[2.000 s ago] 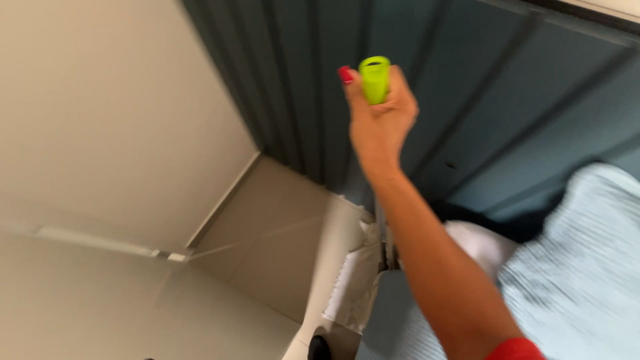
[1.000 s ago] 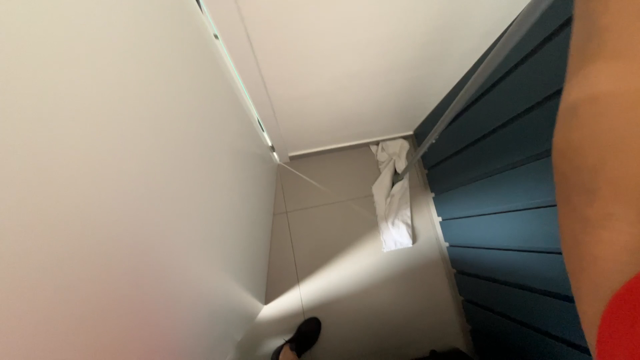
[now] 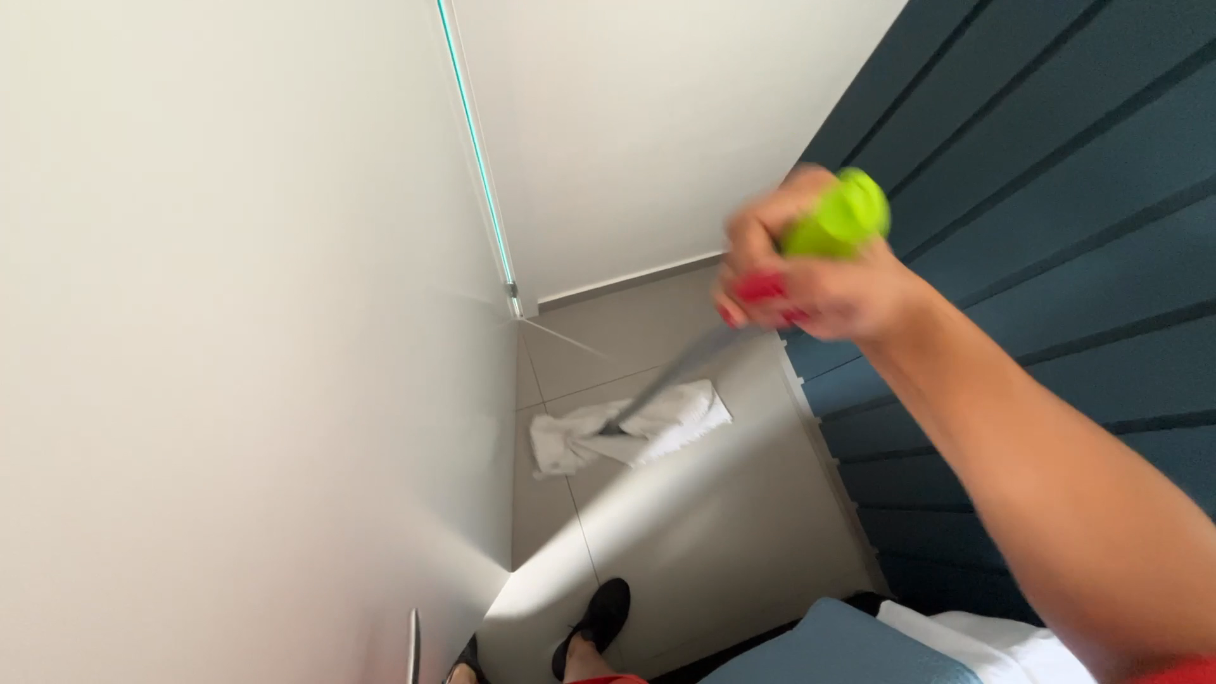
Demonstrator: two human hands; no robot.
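Note:
My right hand [image 3: 817, 256], with red nails, is closed around the lime-green grip [image 3: 841, 217] at the top of a long grey pole [image 3: 670, 377]. At the pole's lower end a white cloth [image 3: 632, 427] lies spread across the floor tiles, wrapped or draped about a dark joint. What is under the cloth is hidden. The hand is blurred. My left hand does not show in the head view.
A pale door or panel [image 3: 285, 313] with a metal handle [image 3: 414, 646] fills the left. Dark blue slatted panelling [image 3: 1026, 209] runs along the right. Black shoes [image 3: 605, 613] stand on the tiled floor, near blue-grey fabric [image 3: 836, 651] at the bottom.
The cloth, which lay lengthwise beside the blue panelling a second ago, has moved left and turned crosswise on the tiles. My right hand with the green grip is back in view.

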